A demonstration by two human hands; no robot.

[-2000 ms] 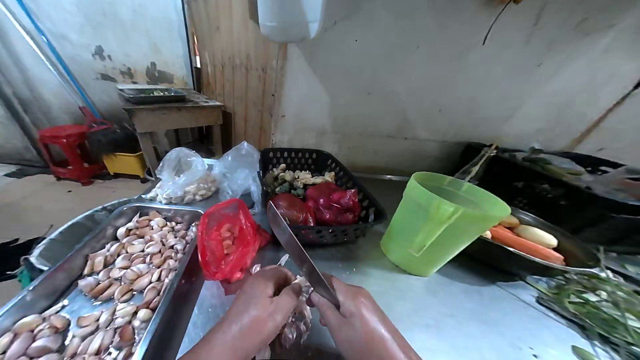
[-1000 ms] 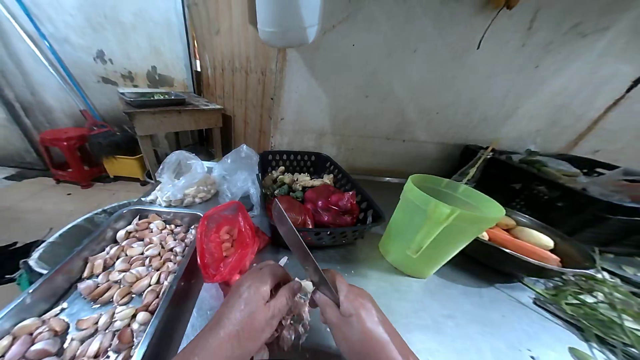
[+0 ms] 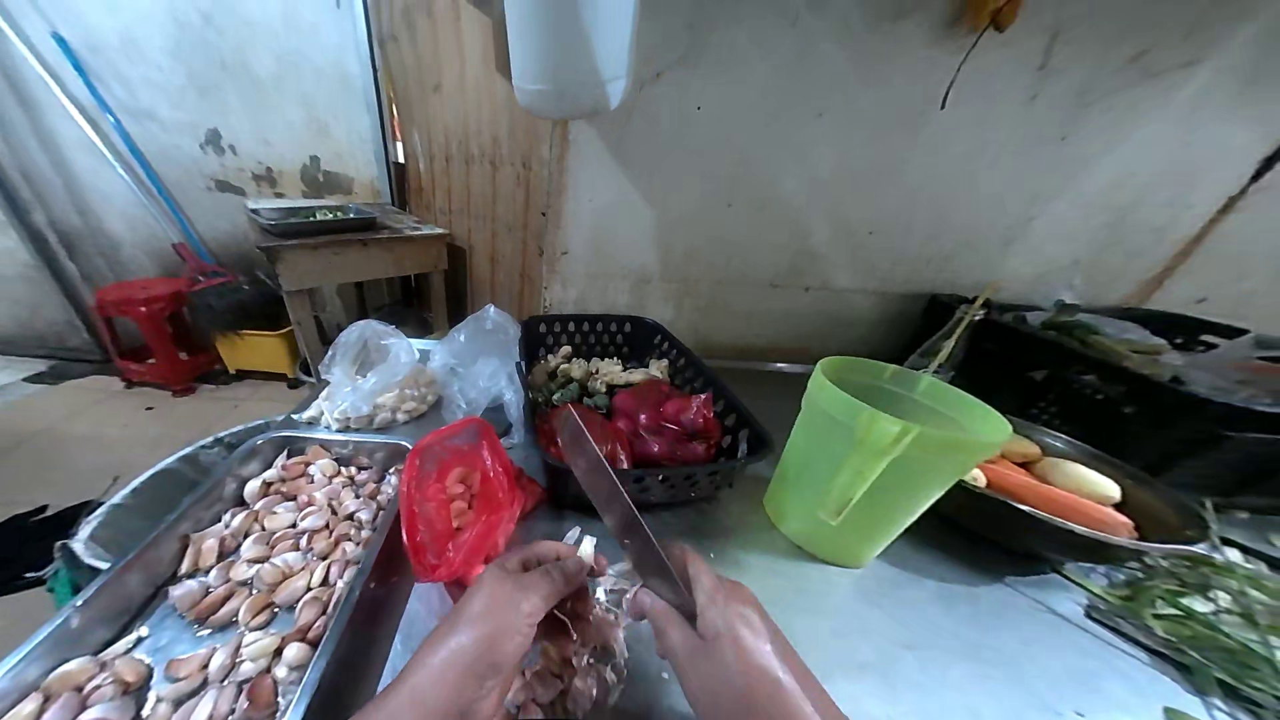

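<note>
My left hand (image 3: 530,590) pinches a small pale garlic clove (image 3: 586,548) between thumb and fingertips. In my right hand (image 3: 700,610) is a large knife (image 3: 625,510), its blade slanting up and to the left, close beside the clove. Papery garlic skins (image 3: 570,660) lie in a heap beneath both hands. Left of them stands an open red plastic bag (image 3: 440,500) with peeled cloves (image 3: 462,495) inside. Unpeeled garlic cloves (image 3: 280,560) are spread in a metal tray (image 3: 375,570) at the left.
Behind the knife is a black perforated basket (image 3: 650,485) with ginger and red bags. A green plastic pitcher (image 3: 850,470) stands to the right, before a dark pan (image 3: 1050,530) holding a carrot (image 3: 1060,498). Leafy greens (image 3: 1190,610) lie at the right edge. Clear bags (image 3: 370,360) sit behind the tray.
My left hand's fingertips have risen slightly from the skins, and the pale clove now shows between them. The knife remains in my right hand.
</note>
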